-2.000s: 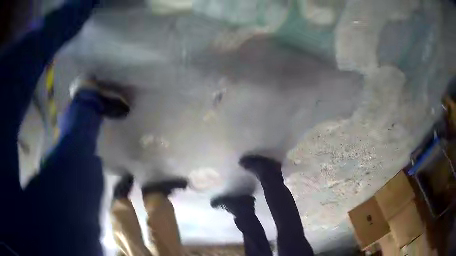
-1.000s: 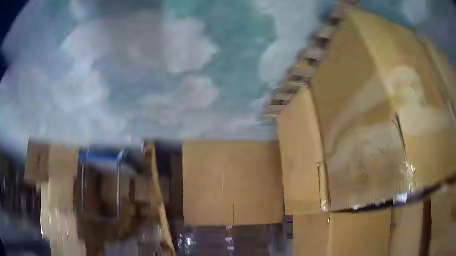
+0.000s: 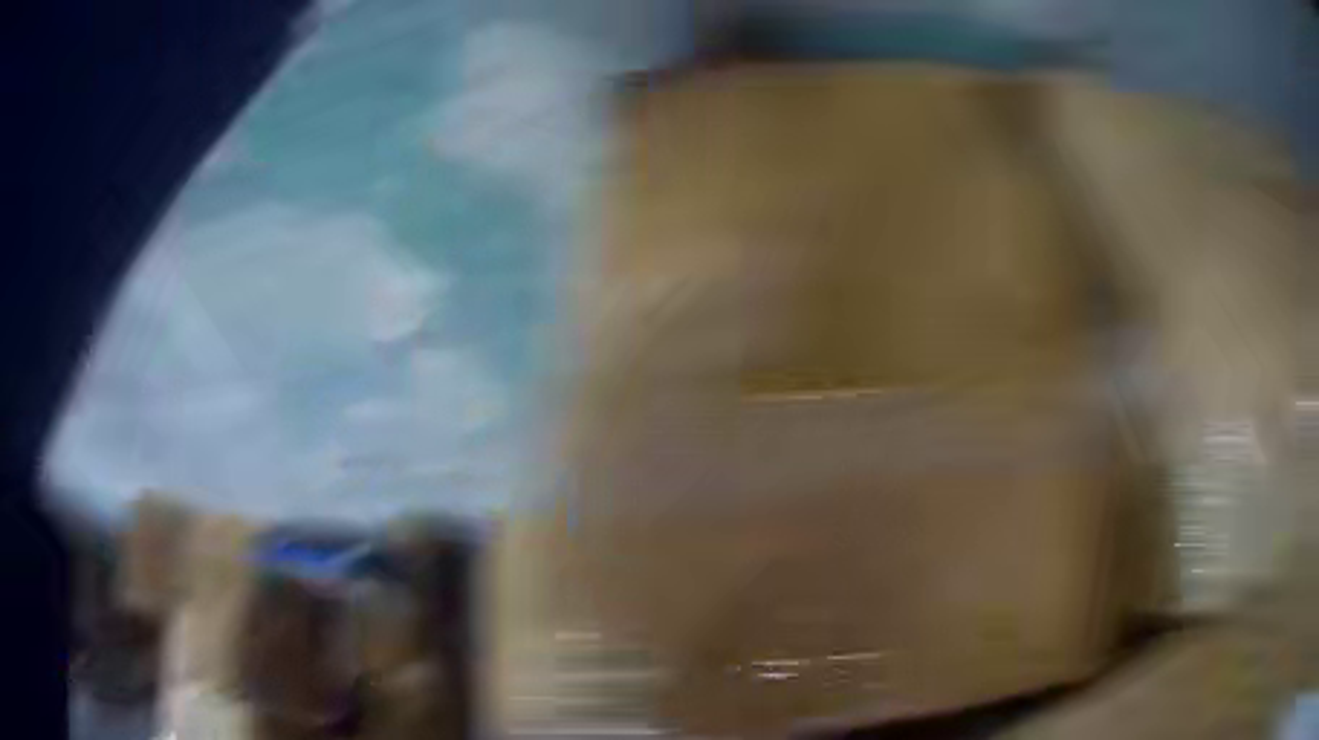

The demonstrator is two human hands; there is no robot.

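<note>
A large tan-brown cardboard carton fills the middle and right of the head view. It is strongly blurred. Thin shiny glints, possibly clear tape, show low on its face. Another carton surface stands beside it at the right. Neither of my hands can be seen, and nothing shows a hand touching the cartons.
Worn floor with green paint and pale patches lies at the left. Smaller cartons and a bright blue item, possibly a stool, are at the lower left. A dark blue shape covers the left edge.
The view has swung from people's legs and floor to cartons. Since one second ago, the large carton has come closer and shifted left in the picture, and blur has increased.
</note>
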